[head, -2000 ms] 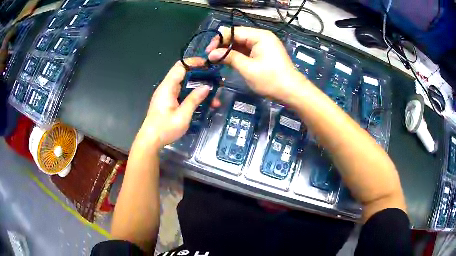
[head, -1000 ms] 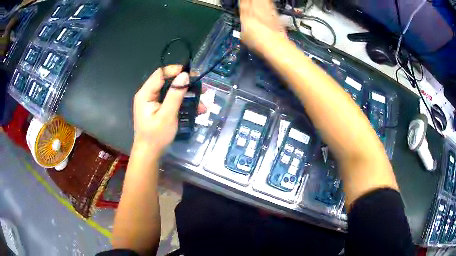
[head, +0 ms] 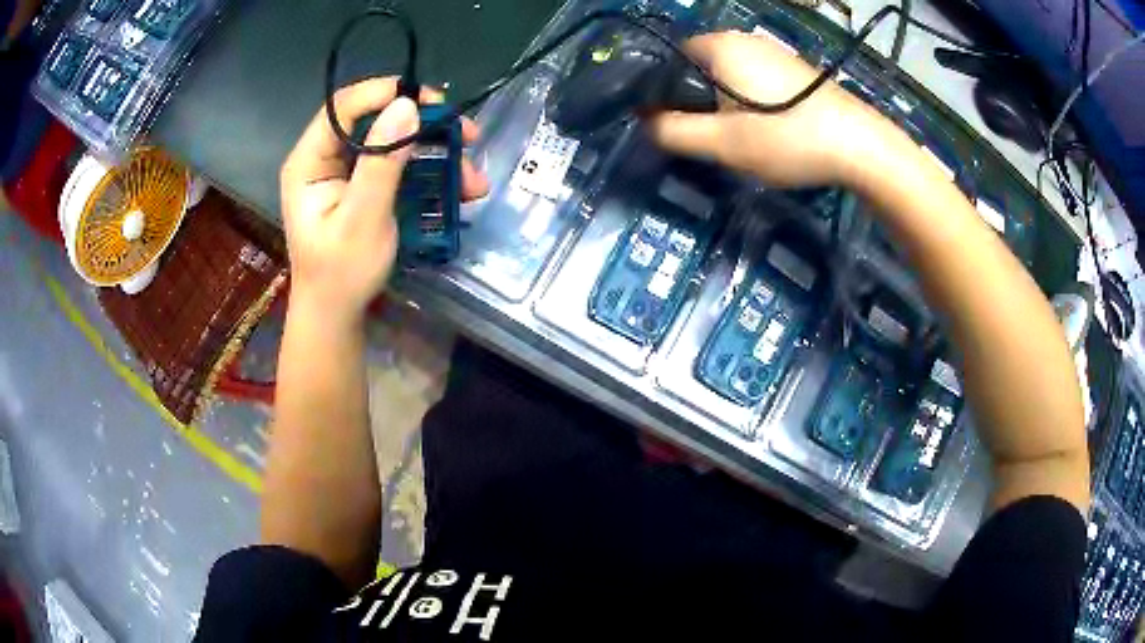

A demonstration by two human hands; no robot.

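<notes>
My left hand [head: 345, 189] holds a dark blue-green board assembly [head: 431, 189] upright over the left end of the clear tray [head: 502, 333]. A thin black cable [head: 527, 65] loops at its top end and runs right. My right hand [head: 766, 126] is closed around the handle end of a black barcode scanner [head: 609, 78], whose head points left, above the tray. An emptied pocket shows a white barcode label [head: 548, 160]. Other boards [head: 643, 276] lie in the front pockets. My right hand and forearm hide part of the back row.
Another filled tray [head: 107, 69] lies at the far left and one [head: 1111, 540] at the far right. A computer mouse [head: 1011, 113] and cables are at the back right. The white scanner [head: 1071, 314] shows partly behind my right forearm. An orange-and-white fan [head: 126, 216] stands below left.
My right hand has come back from the rear of the bench with the black scanner. My left hand still holds the board, now higher in the picture. The view has shifted.
</notes>
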